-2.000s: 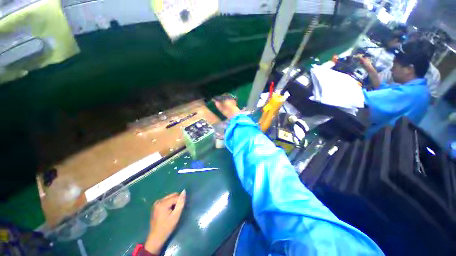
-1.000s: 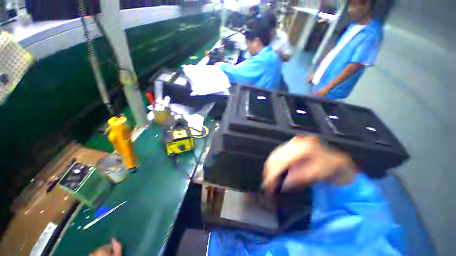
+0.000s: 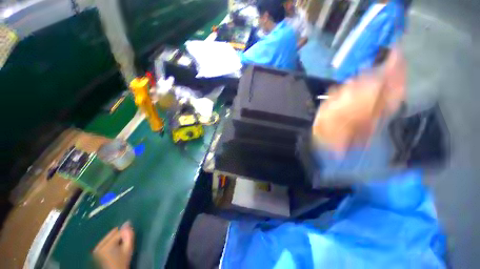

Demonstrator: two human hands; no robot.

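My right hand (image 3: 358,110) is a strong blur at the right, above the stacked black trays (image 3: 268,126); its fingers and anything in them cannot be made out. The near-left slot of the top tray shows flat dark grey, with no glossy phone visible in it. A dark blurred shape (image 3: 421,136) lies right of the hand; I cannot tell what it is. My left hand (image 3: 115,247) rests low over the green mat (image 3: 158,199), curled, thumb close to the fingers; I cannot tell if it pinches something small.
A pale stick (image 3: 111,202) lies on the mat beside the green parts box (image 3: 95,176) and clear tub (image 3: 117,154). The yellow screwdriver (image 3: 147,105) stands behind, near the yellow-fronted black box (image 3: 187,128). White papers (image 3: 216,58) and people in blue smocks (image 3: 276,44) are beyond.
The view has swung right. My right arm has moved from the bench's back to the trays, then further right over them. The glossy phone seen in the near-left slot no longer shows.
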